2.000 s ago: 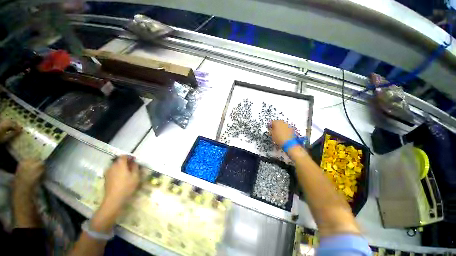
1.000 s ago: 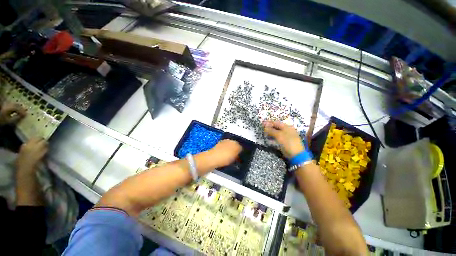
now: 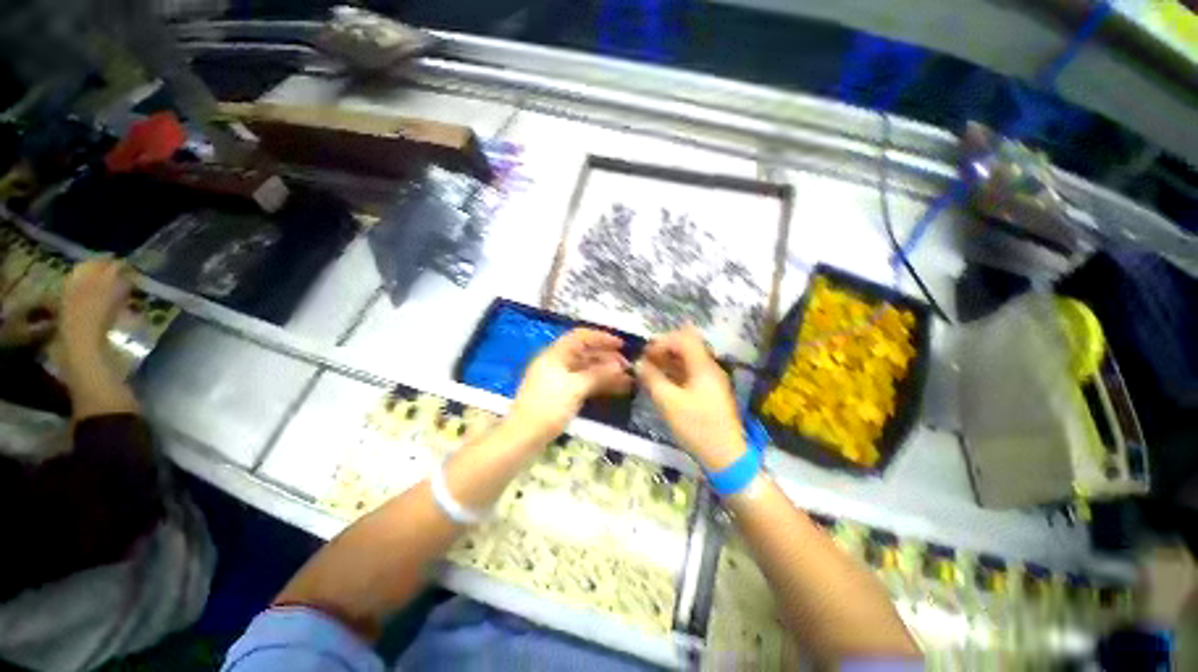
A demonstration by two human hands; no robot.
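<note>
My left hand (image 3: 578, 370), with a white band on its wrist, is over the middle of the three-section parts bin (image 3: 476, 386), its fingertips pinched. My right hand (image 3: 686, 381), with a blue wrist strap (image 3: 738, 469), faces it just to the right, fingertips also pinched. The fingertips nearly meet. Something tiny seems to be between them, too small and blurred to name. Small blue components (image 3: 512, 352) lie in the left section; my hands hide much of the other sections. A cream PCB panel (image 3: 558, 525) lies on the rail below my hands.
A shallow white tray (image 3: 786, 250) of scattered leaded components is beyond the bin. A deep black bin of yellow blocks (image 3: 845, 374) is at right, beside a beige tape dispenser (image 3: 1018, 420). Anti-static bags (image 3: 427, 236) lie at left. Another person's arm (image 3: 89, 328) is at far left.
My right hand has left the component tray and my left hand has lifted from the bin's middle section. They have come together over the bin. The camera view has shifted.
</note>
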